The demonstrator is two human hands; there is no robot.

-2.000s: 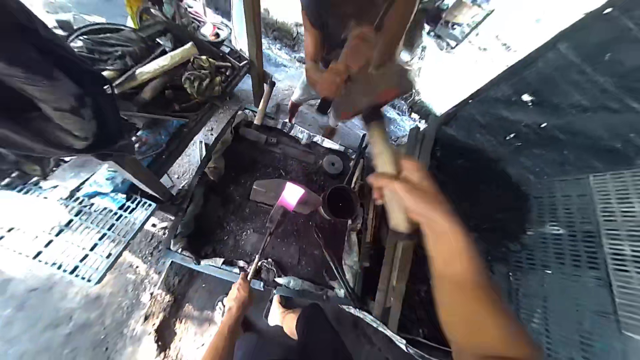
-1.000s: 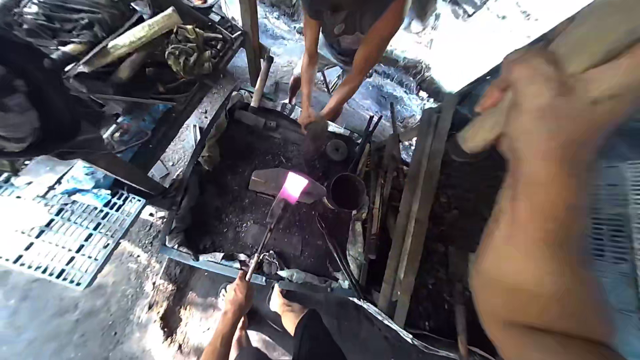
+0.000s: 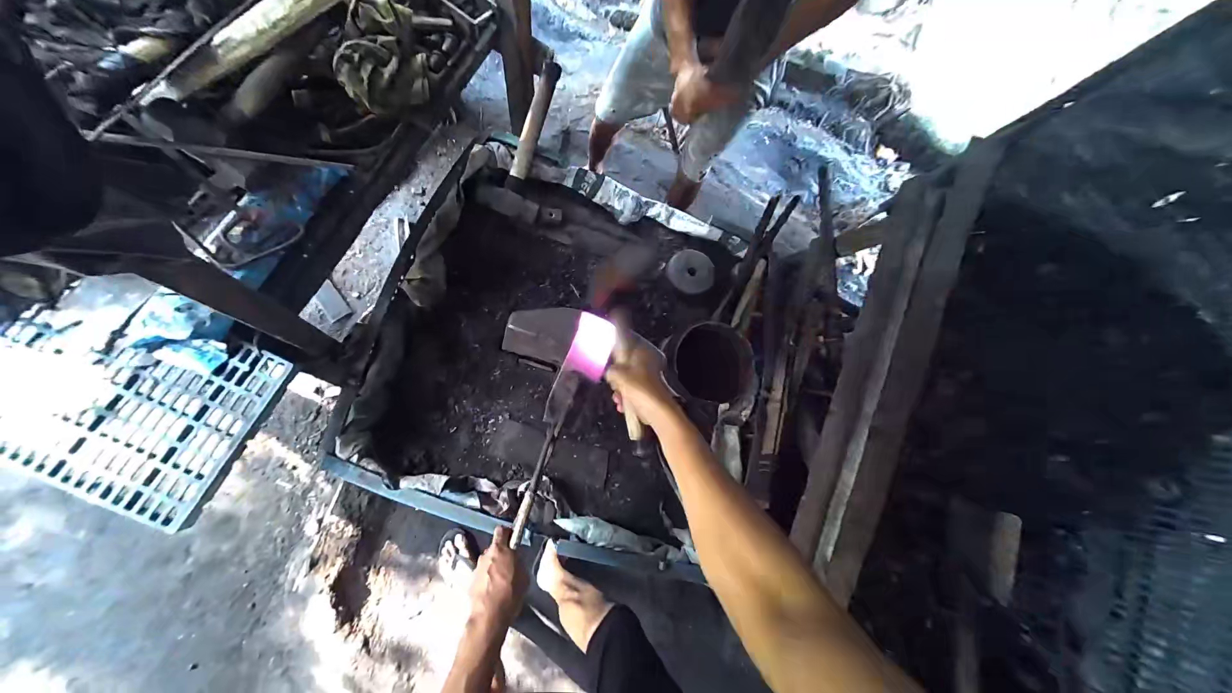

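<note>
My left hand point(image 3: 499, 580) grips the handle end of long metal tongs point(image 3: 541, 462). At their far end a glowing pink-white piece of hot metal point(image 3: 591, 345) lies on an anvil point(image 3: 541, 335), its left part bare. My right hand point(image 3: 637, 377) is shut around the wooden handle of a hammer point(image 3: 633, 423), just right of the hot metal. The hammer's head is blurred, above the hand near the glowing piece. Whether it touches the metal I cannot tell.
The anvil stands in a framed bed of dark grit point(image 3: 500, 423). A round metal container point(image 3: 712, 364), a disc point(image 3: 691, 271) and several rods are at its right. A wooden handle point(image 3: 534, 120) rises behind. Another person point(image 3: 707, 91) stands beyond. A plastic grate point(image 3: 164, 433) lies left.
My right hand has come down from the upper right to beside the hot metal with the hammer. The other person's hands have drawn back from the bed's far side. My left hand stays on the tongs.
</note>
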